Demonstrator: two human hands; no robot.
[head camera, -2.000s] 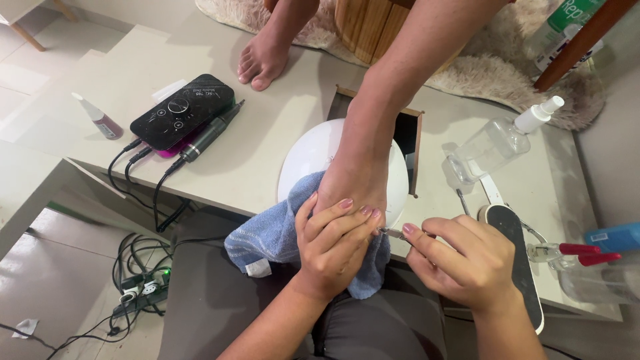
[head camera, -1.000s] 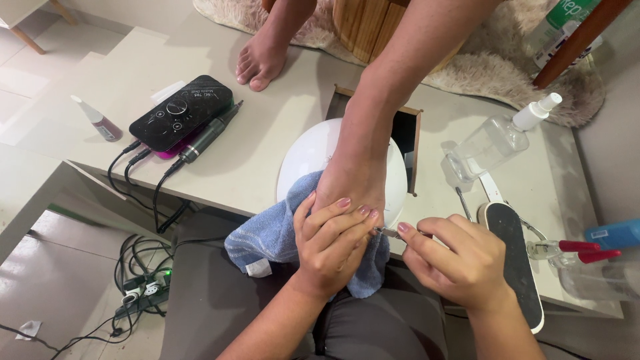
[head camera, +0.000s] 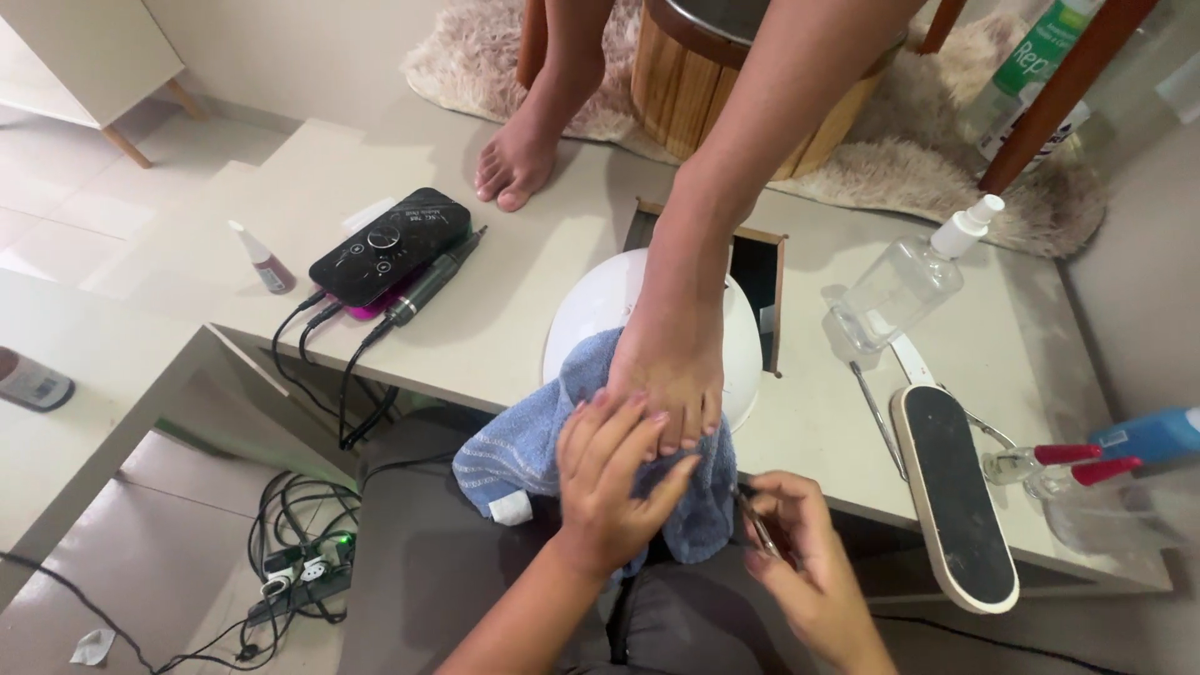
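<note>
Another person's bare foot (head camera: 670, 347) lies on a blue towel (head camera: 525, 431) over a round white dome-shaped device (head camera: 741, 347). My left hand (head camera: 614, 464) rests on the top of the foot and the towel, fingers spread near the toes, thumb apart. To the right of the towel, my right hand (head camera: 806, 553) holds a small metal implement, seemingly nippers (head camera: 761, 527), its tip at the towel's edge and clear of the toes. The person's other foot (head camera: 518, 161) stands flat on the bench further back.
Left are a black nail drill unit (head camera: 392, 242), its handpiece (head camera: 436, 277) and a small bottle (head camera: 262, 260). Right are a clear spray bottle (head camera: 900, 286), a metal tool (head camera: 878, 420), a foot file (head camera: 956, 497) and red-capped bottles (head camera: 1031, 459). Cables (head camera: 295, 544) lie below. A wooden tub (head camera: 689, 84) stands behind.
My right hand has moved away from the toes, down and to the right, with its implement. My left hand's thumb has spread, and its fingers have come off the toe tips.
</note>
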